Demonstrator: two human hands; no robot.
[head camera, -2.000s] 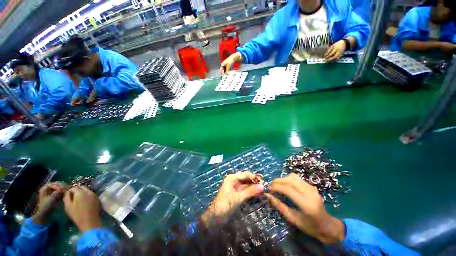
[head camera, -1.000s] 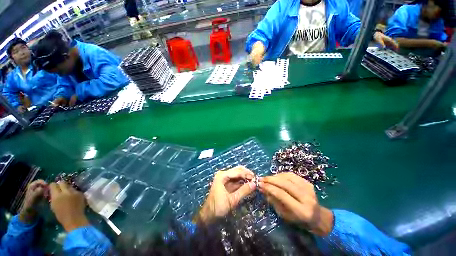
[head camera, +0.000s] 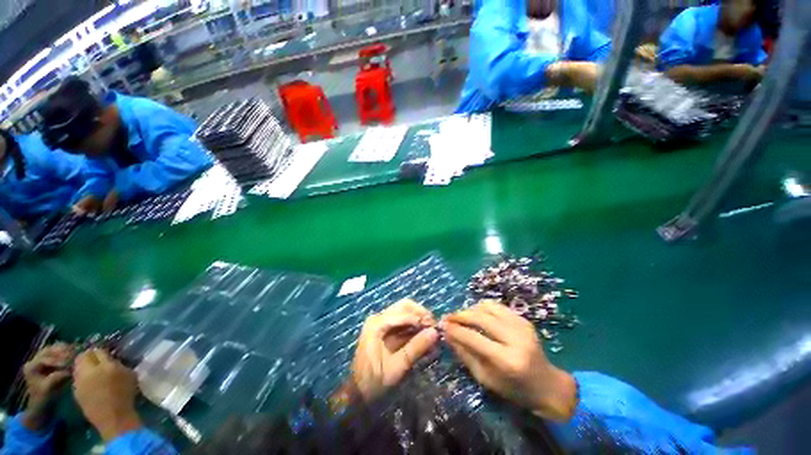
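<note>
My left hand (head camera: 391, 347) and my right hand (head camera: 502, 351) meet at the fingertips over the near blister tray (head camera: 382, 298). They pinch a tiny ring part (head camera: 437, 326) between them, mostly hidden by the fingers and blurred. The clear tray has many small pockets, and its lower part lies under my hands and dark hair at the bottom edge. A loose parts pile (head camera: 525, 289), copper and silvery, lies just right of the tray.
A large-pocket blister tray (head camera: 240, 320) lies left, with a white packet (head camera: 171, 373) on it. Another person's hands (head camera: 102, 387) work at far left. A white scrap (head camera: 352, 285) lies above the trays. Across the green bench are stacked trays (head camera: 244, 142), white sheets (head camera: 458, 149), workers and metal posts (head camera: 738, 133).
The view has shifted, so the scene sits differently in the frame. My hands stay pinched together over the tray. The worker across has drawn an arm in from the white sheets.
</note>
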